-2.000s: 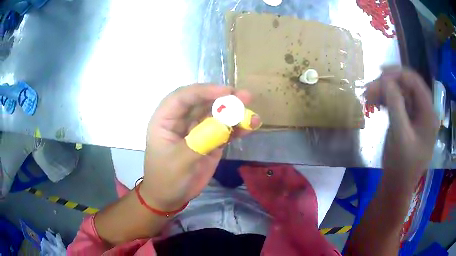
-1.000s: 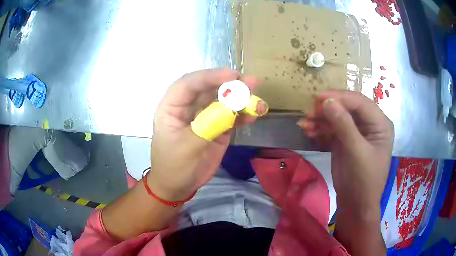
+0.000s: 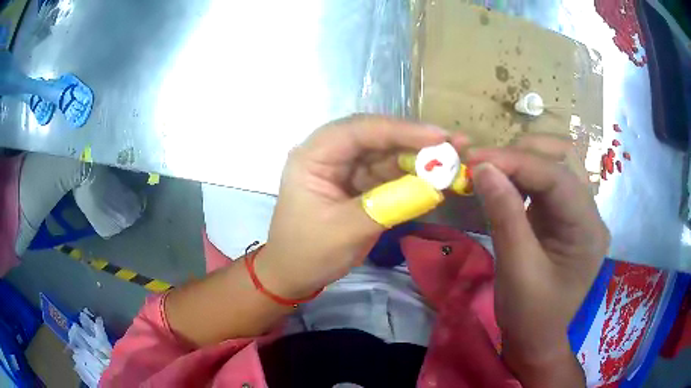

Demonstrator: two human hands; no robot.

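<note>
My left hand (image 3: 356, 189), with yellow wraps on thumb and forefinger, holds a white disc (image 3: 442, 176) between its fingertips. One red mark shows on the disc's face. My right hand (image 3: 542, 204) is close at the disc's right edge. A bit of red shows by its fingertips, but I cannot tell whether it is a loose red piece held there. A small white upright holder (image 3: 529, 104) stands on the spotted cardboard pad (image 3: 454, 91) behind my right hand.
Small red pieces (image 3: 611, 161) lie right of the pad, with a larger red pile (image 3: 623, 26) behind. A dark flat object (image 3: 663, 76) is at the right. Doll feet in blue flip-flops (image 3: 76, 101) lie at the left. A blue bin (image 3: 629, 318) with red pieces is at lower right.
My right hand has moved left from the red pieces, past the pad's front edge, to the disc. My left hand still holds the disc. The view has shifted.
</note>
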